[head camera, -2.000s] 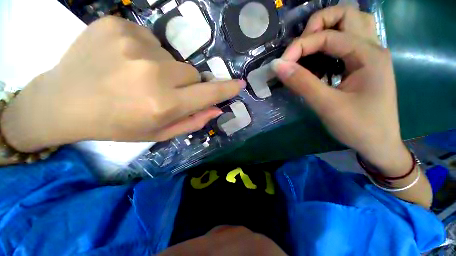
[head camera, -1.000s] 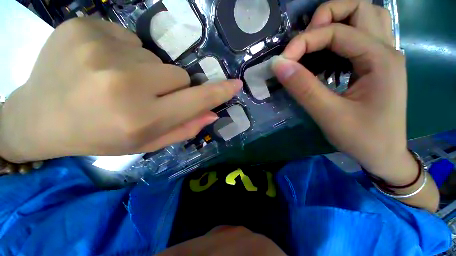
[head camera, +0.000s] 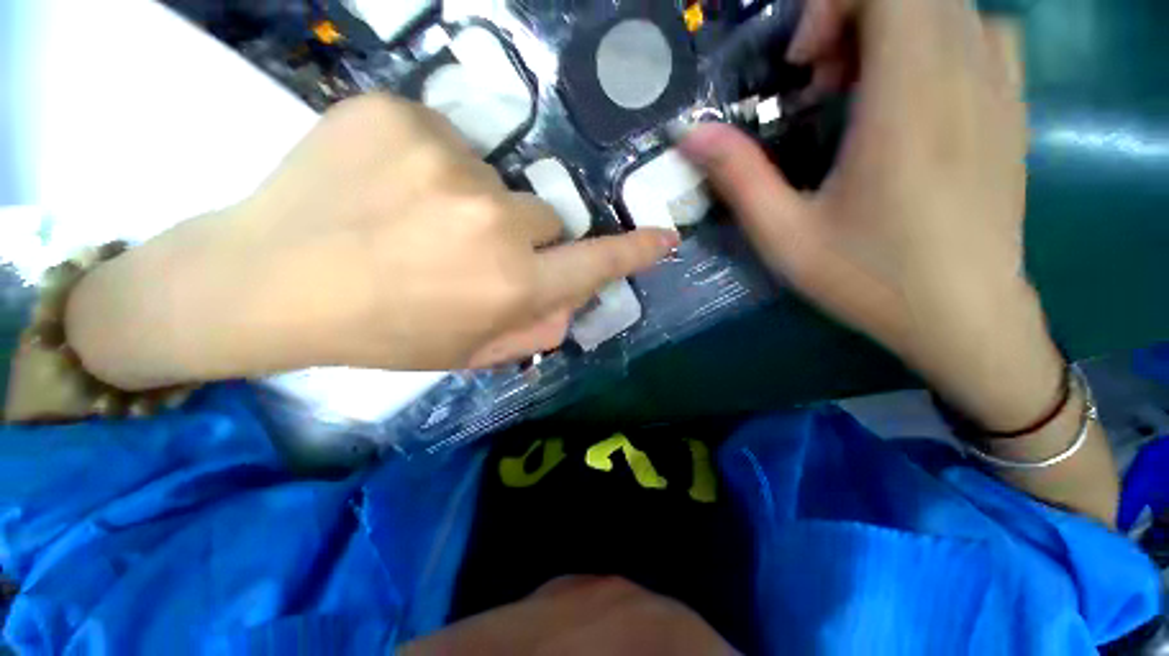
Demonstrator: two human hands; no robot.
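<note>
A small module with a white pad [head camera: 660,190] lies in a pocket of the clear tray [head camera: 699,276]. My left hand [head camera: 385,250] reaches in from the left; its index fingertip touches at this module's lower edge, and its other fingers are bent and partly hidden. My right hand [head camera: 897,180] is blurred over the tray's right part. Its thumb tip is at the pad's upper right edge, with its fingers apart from the thumb; I see nothing held. A black module with a grey disc [head camera: 635,64] lies above. More pale-padded modules lie by my left hand.
A large white sheet [head camera: 128,115] lies at the left, under and beyond my left hand. More white sheet and crinkled clear plastic show below my left forearm. The green bench [head camera: 1090,218] extends to the right. Dark strips with orange spots lie at the top.
My right thumb and fingers have spread apart, and the fingers have moved up. The pad below them shows whiter and more fully. My left index fingertip has moved right onto that module's lower edge.
</note>
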